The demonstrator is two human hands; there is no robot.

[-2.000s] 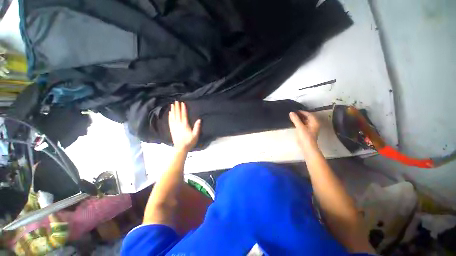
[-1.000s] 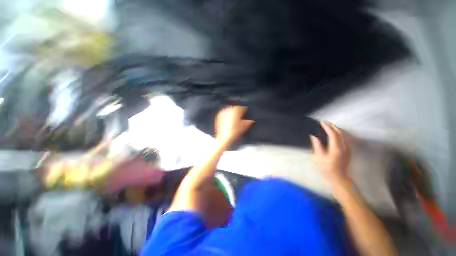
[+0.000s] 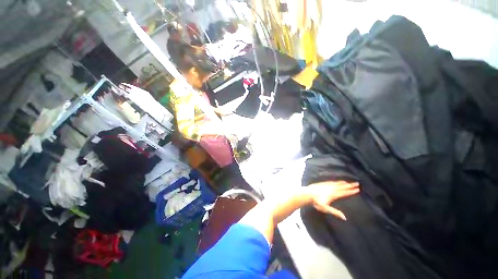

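My left hand is bare and lies on the black garment, palm down with the fingers apart. It rests near the garment's left edge and grips nothing that I can see. Behind it the dark garment pile spreads to the right rim, with a smooth grey panel and bluish trim. A pale strip of the table edge shows below my wrist. My right hand is out of the picture.
A coworker in a yellow-patterned top sits beyond an overexposed white sheet. A brown-topped bin or stool stands by my left arm. A blue crate, a red crate and a white rack are at left.
The view has swung left towards the coworker and workshop. The iron and my right hand have left the picture. My left hand, blurred and more closed before, now lies spread on the garment.
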